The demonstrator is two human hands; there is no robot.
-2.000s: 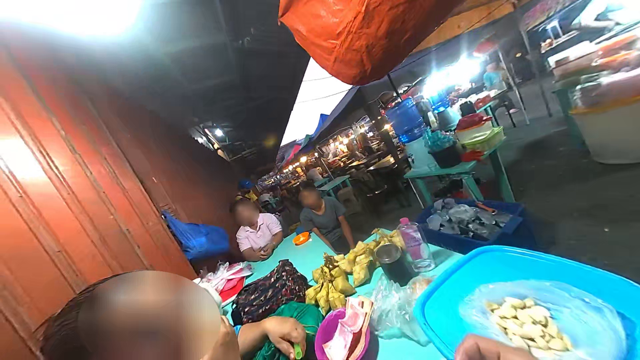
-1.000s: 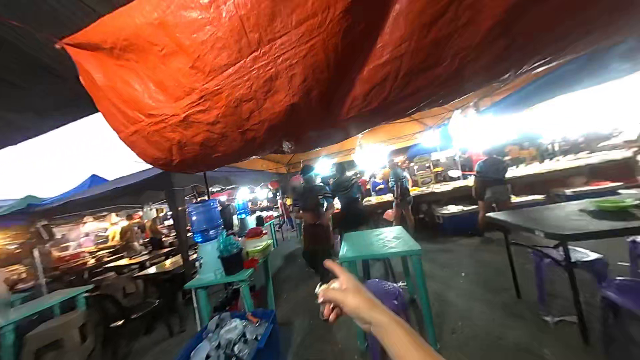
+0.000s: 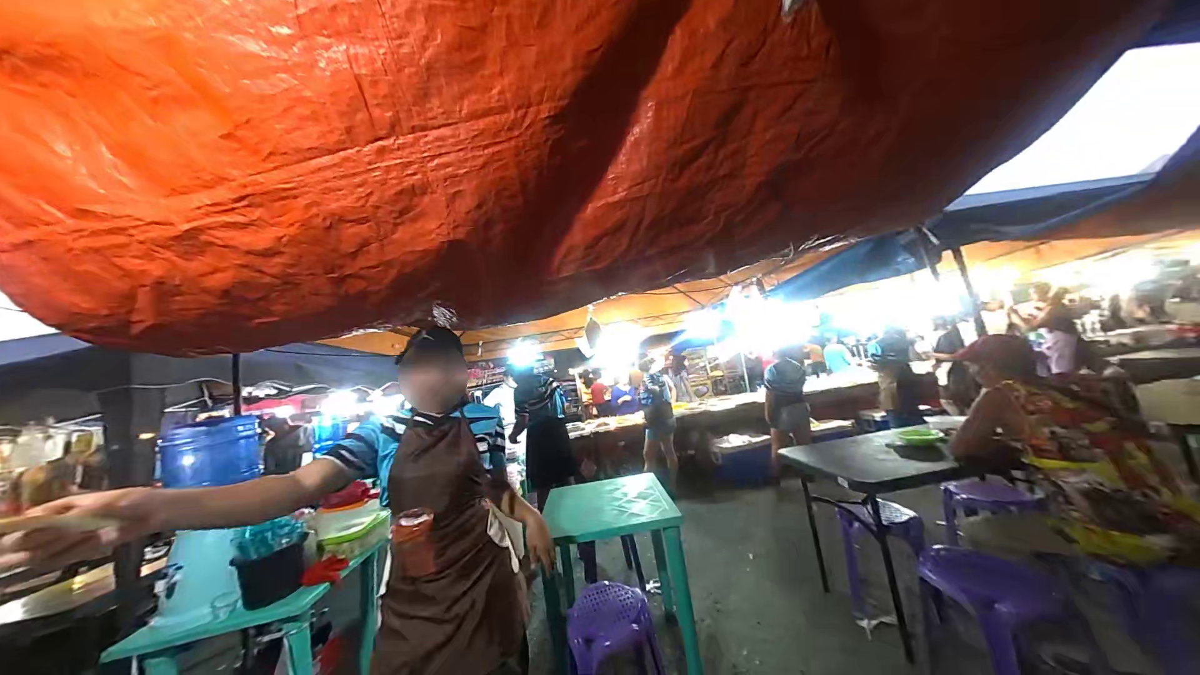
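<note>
Neither my left hand nor my right hand can be made out. A person in a brown apron [image 3: 436, 534], blue shirt and dark cap stands close in front, left of centre. That person's arm [image 3: 253, 497] reaches across to the left edge, where the hand is blurred. Their other hand [image 3: 539, 544] hangs beside a green plastic table [image 3: 614, 506]. Behind the outstretched arm stands a blue water jug [image 3: 211, 450] on a pale dispenser. A black container [image 3: 270, 572] and a tub with a yellow-green lid [image 3: 352, 534] are on a teal table [image 3: 211, 630].
An orange tarpaulin [image 3: 422, 169] hangs low overhead. Purple stools [image 3: 609, 619] stand by the green table and under a dark table [image 3: 853, 459] with a green bowl [image 3: 919, 437]. A person in a red cap [image 3: 1003, 356] sits there. More people stand at lit counters behind.
The view has swung right. The pointing hand seen a second ago is out of view. The aproned person now stands close in front, with one arm stretched left.
</note>
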